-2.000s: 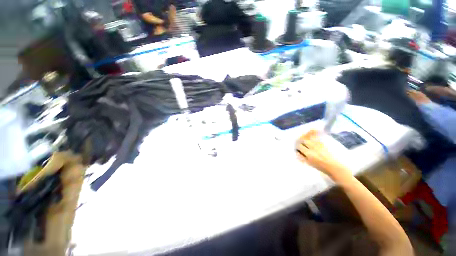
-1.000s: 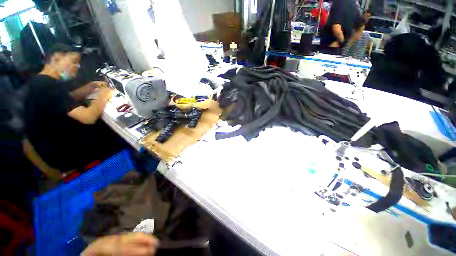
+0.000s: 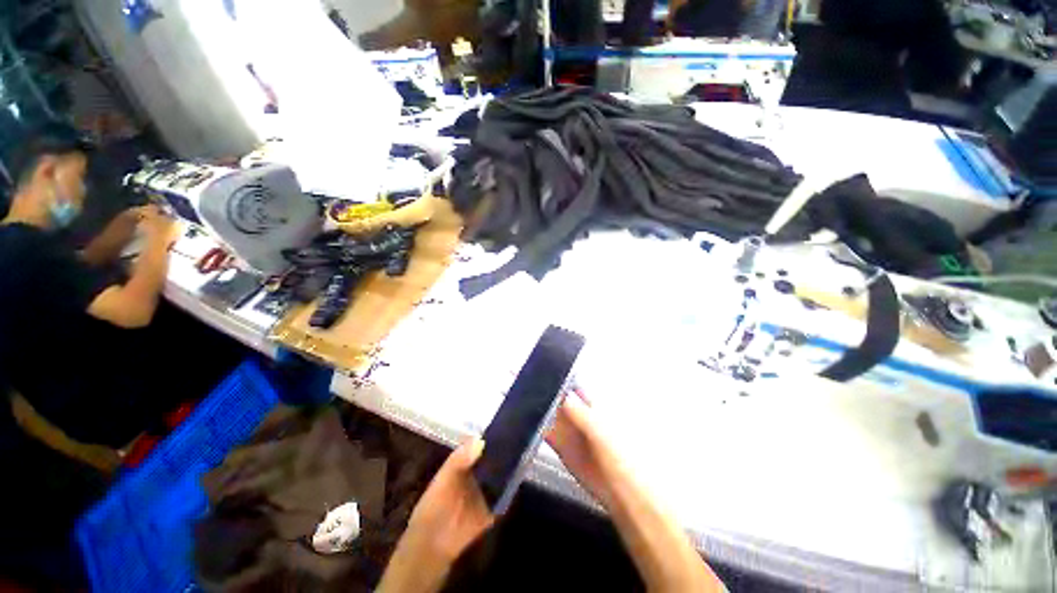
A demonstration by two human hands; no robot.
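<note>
A dark flat mobile phone [image 3: 530, 417] is held tilted above the front edge of the white table. My left hand [image 3: 446, 515] grips its lower left side, with the thumb along the edge. My right hand [image 3: 588, 440] is at its right side; its fingers are partly hidden behind the phone. The phone's screen side looks dark.
The white sewing machine [image 3: 811, 348] stands at the right, with a curved black strip [image 3: 872, 330] over it. Black fabric strips [image 3: 603, 162] are heaped behind. Label bundles [image 3: 342, 272] lie on a brown board [image 3: 406, 307]. A blue crate [image 3: 151, 498] holds brown cloth [image 3: 272, 487]. A masked person [image 3: 70, 278] sits left.
The phone has come into view, held in my hands over the table edge. My right hand has come back into view. The camera view has shifted since one second ago.
</note>
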